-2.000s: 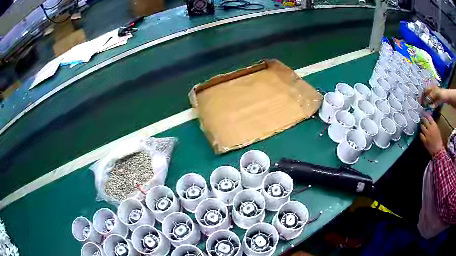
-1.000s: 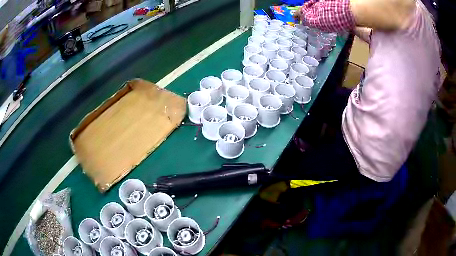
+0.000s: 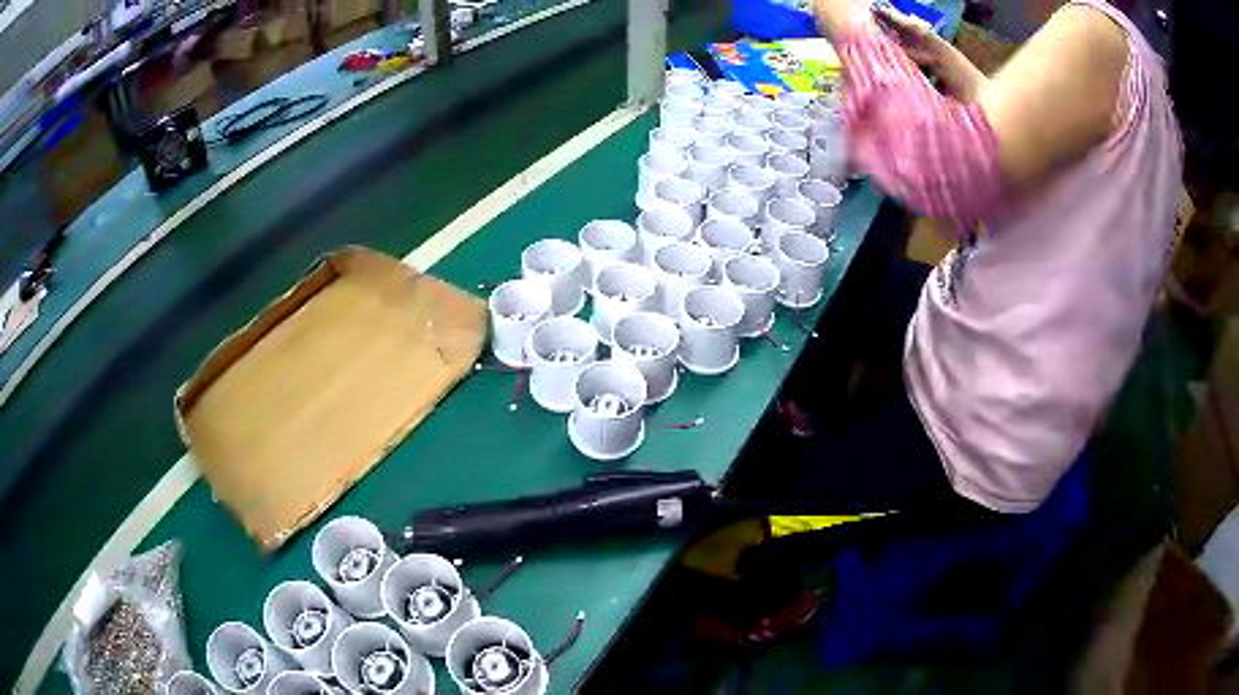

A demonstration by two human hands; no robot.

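Observation:
White motor housings (image 3: 492,661) stand open side up in a near group at the lower left, each with a round silvery centre inside. A second, larger group of white housings (image 3: 607,410) stands in rows further right, with thin red and dark leads trailing. A black electric screwdriver (image 3: 557,519) lies between the two groups. A clear bag of small screws (image 3: 125,635) sits at the lower left, partly cut off by the picture's edge. Neither of my hands is in view.
An empty cardboard tray (image 3: 333,394) lies partly over the pale edge rail, beside the dark green conveyor belt (image 3: 353,190). A co-worker (image 3: 1039,299) sits at the right, arms over the far housings. A blue bin (image 3: 772,16) and coloured bags stand at the far end.
The view has swung right, so the tray, screwdriver and near housings now sit further left. The co-worker's arms have moved towards the far end of the bench.

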